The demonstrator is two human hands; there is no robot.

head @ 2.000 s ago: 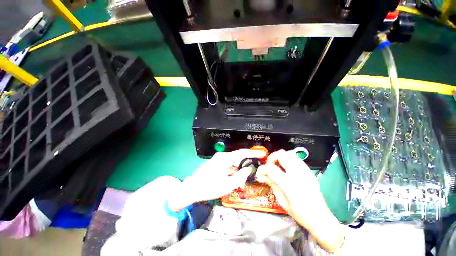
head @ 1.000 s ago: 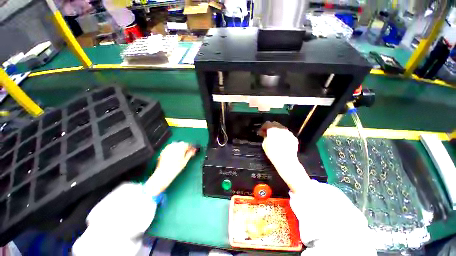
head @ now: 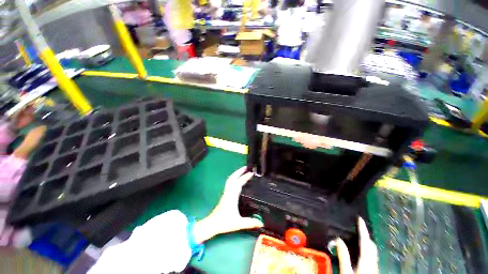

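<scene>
The black pneumatic press (head: 334,101) stands at centre right, tilted in view. My left hand (head: 231,206) is at the left end of its base, thumb on the left green button (head: 258,218), fingers spread along the base's side. My right hand (head: 359,249) is at the right end, cut off by the bottom edge, a finger by the right button (head: 333,245). Neither hand shows a part. The red-orange emergency stop button (head: 295,237) sits between them. The silver platen (head: 321,140) is above the dark fixture area; any part there cannot be made out. The red parts tray (head: 262,247) lies in front.
A stack of black foam trays (head: 120,144) is at left. Another person's hands and pink sleeves (head: 12,155) are at its far left. A clear blister tray (head: 414,230) with small parts and a clear air hose (head: 419,200) are at right. Yellow posts and people are behind.
My right hand has left the press opening and come to the base's right end. My left hand has moved right onto the base's left end. The view has swung up and left.
</scene>
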